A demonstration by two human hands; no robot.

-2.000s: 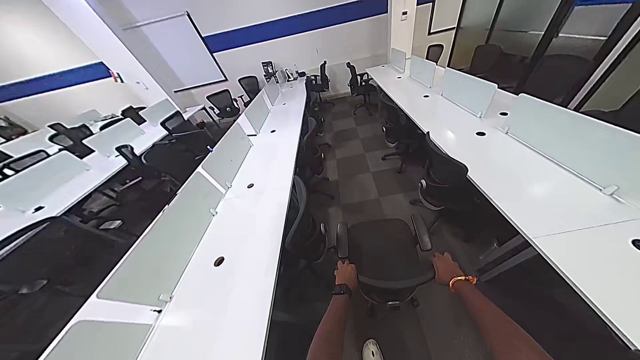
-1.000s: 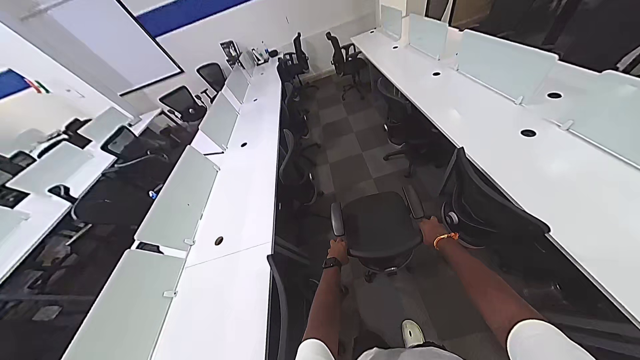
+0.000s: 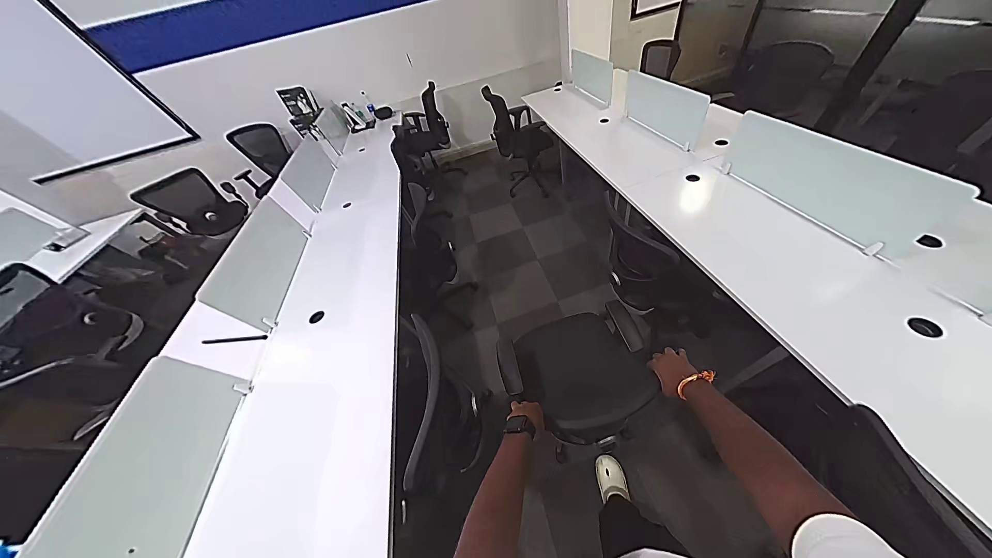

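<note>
A black office chair (image 3: 585, 372) without a visible backrest stands in the aisle in front of me, its two armrests pointing up along the seat sides. My left hand (image 3: 527, 417), with a dark watch at the wrist, grips the chair at its near left side, just below the left armrest (image 3: 509, 367). At the seat's right edge, below the right armrest (image 3: 624, 326), is my right hand (image 3: 668, 369), with an orange band at the wrist; its fingers are curled, and their hold is partly hidden. My white shoe (image 3: 611, 475) is on the floor just behind the chair.
Long white desks with frosted dividers line both sides, the left desk (image 3: 333, 387) and the right desk (image 3: 744, 240). Mesh chairs (image 3: 425, 403) (image 3: 639, 252) are tucked under them. Two more chairs (image 3: 523, 139) (image 3: 434, 128) stand at the aisle's far end. Carpet tiles (image 3: 535, 256) cover the floor.
The chair and both my hands have moved forward along the aisle, past chairs at the sides. Both hands stay at the chair's sides. The far wall is nearer.
</note>
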